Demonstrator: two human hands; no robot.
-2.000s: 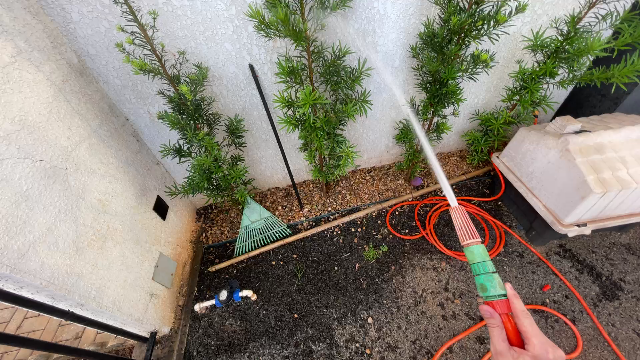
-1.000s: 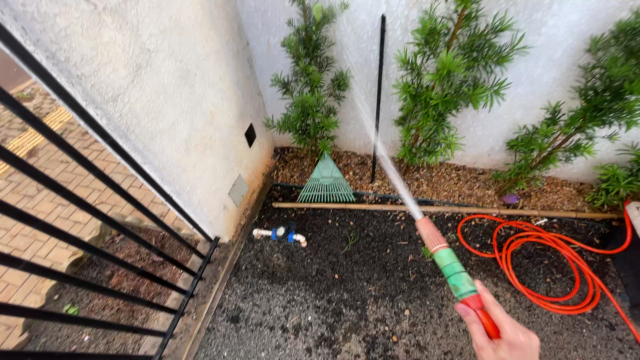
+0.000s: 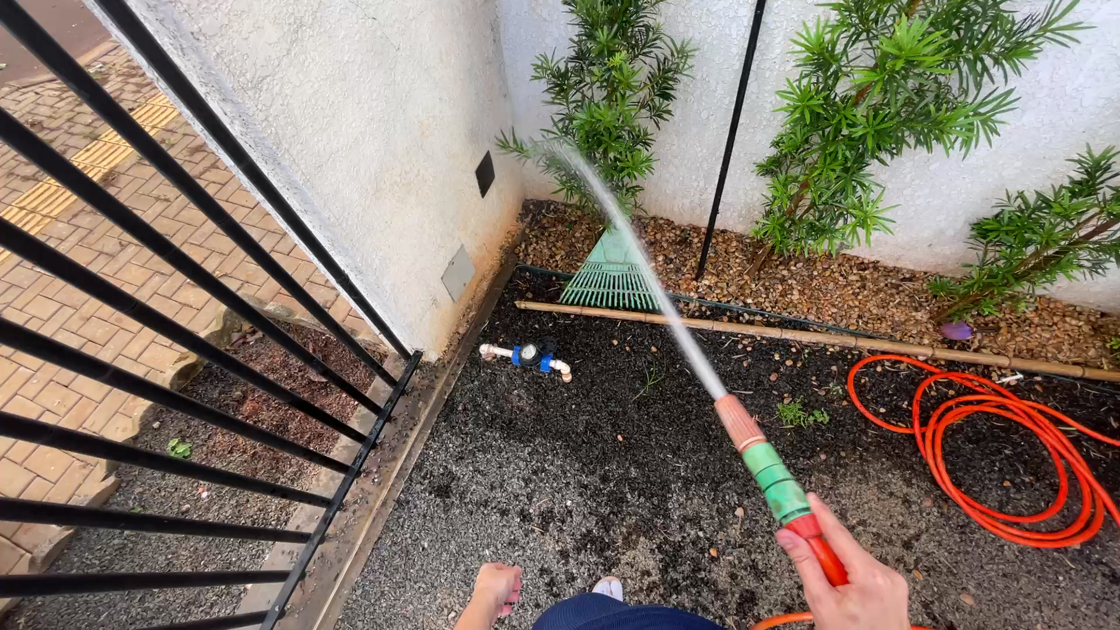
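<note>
My right hand (image 3: 847, 573) grips the red end of a red and green hose nozzle (image 3: 774, 481) at the lower right. A jet of water (image 3: 656, 284) leaves its tip and arcs up and left, to the leafy shrub (image 3: 608, 105) at the wall's corner. My left hand (image 3: 499, 584) hangs low at the bottom centre with its fingers curled; nothing shows in it. A green fan rake head (image 3: 612, 273) stands at the foot of that shrub. The orange hose (image 3: 1006, 446) lies coiled on the ground at the right.
A black metal fence (image 3: 175, 328) fills the left side. A pipe fitting with a water meter (image 3: 529, 357) sits on the dark gravel. A bamboo pole (image 3: 787, 332) edges the pebble bed, where more shrubs (image 3: 857, 131) and a thin black pole (image 3: 733, 131) stand by the white wall.
The view has swung left, bringing in the fence. The water jet now meets the corner shrub rather than passing to its right. My left hand has come into view.
</note>
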